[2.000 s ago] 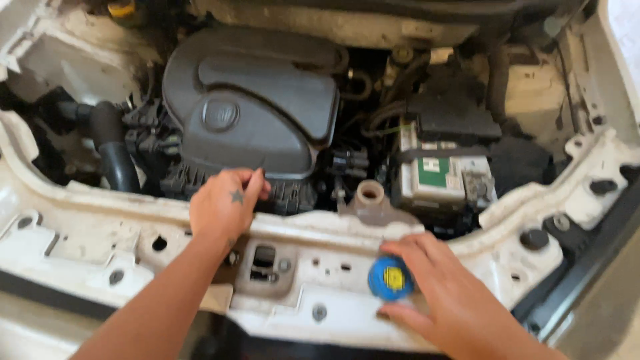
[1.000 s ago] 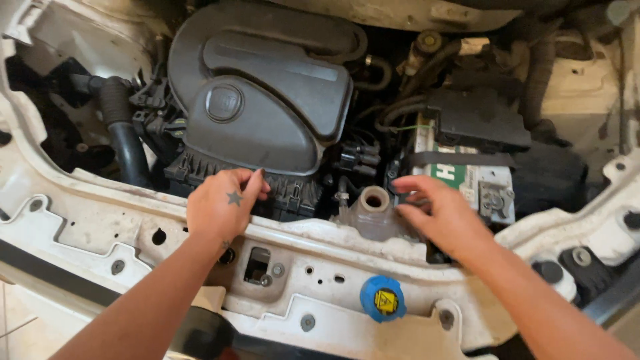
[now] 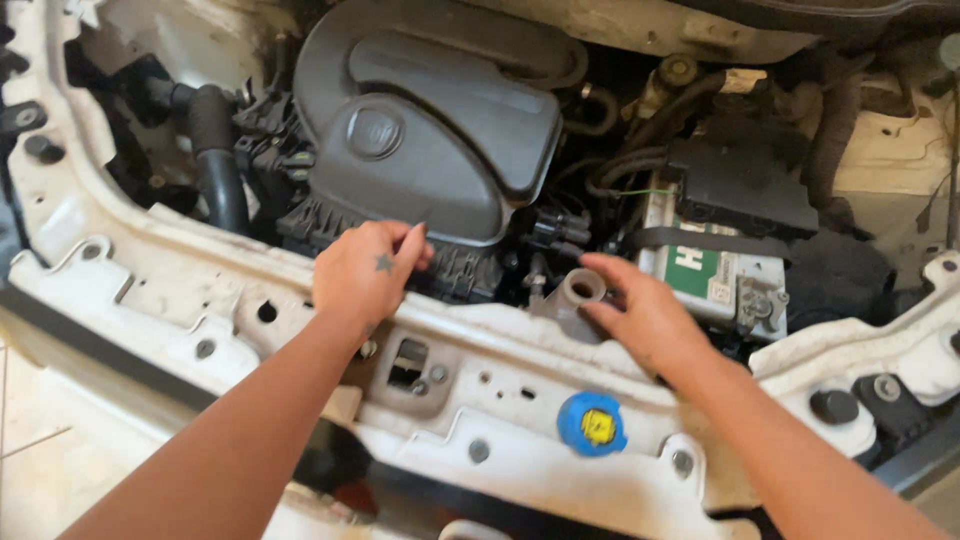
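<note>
In the head view my right hand [image 3: 637, 311] is at the open filler neck [image 3: 584, 287] of a plastic coolant reservoir, thumb and forefinger spread around its right side. Whether the fingertips touch the neck, I cannot tell. A blue cap [image 3: 591, 424] with a yellow centre lies on the white front crossmember, below that hand. My left hand [image 3: 369, 270] rests by the crossmember's rear edge, in front of the black engine cover [image 3: 420, 142]. Its fingers are curled with the thumb against them; whether something small is between them is hidden.
The car battery [image 3: 694, 266] with a black strap stands right of the reservoir. A black hose [image 3: 217, 165] runs down at the left. The latch opening [image 3: 409, 364] sits in the white crossmember [image 3: 510, 352]. Bolts and rubber stops stick up along the front edge.
My right hand held the blue cap above the crossmember two seconds ago. It let the cap go there and moved up to the filler neck. My left hand has stayed by the engine cover.
</note>
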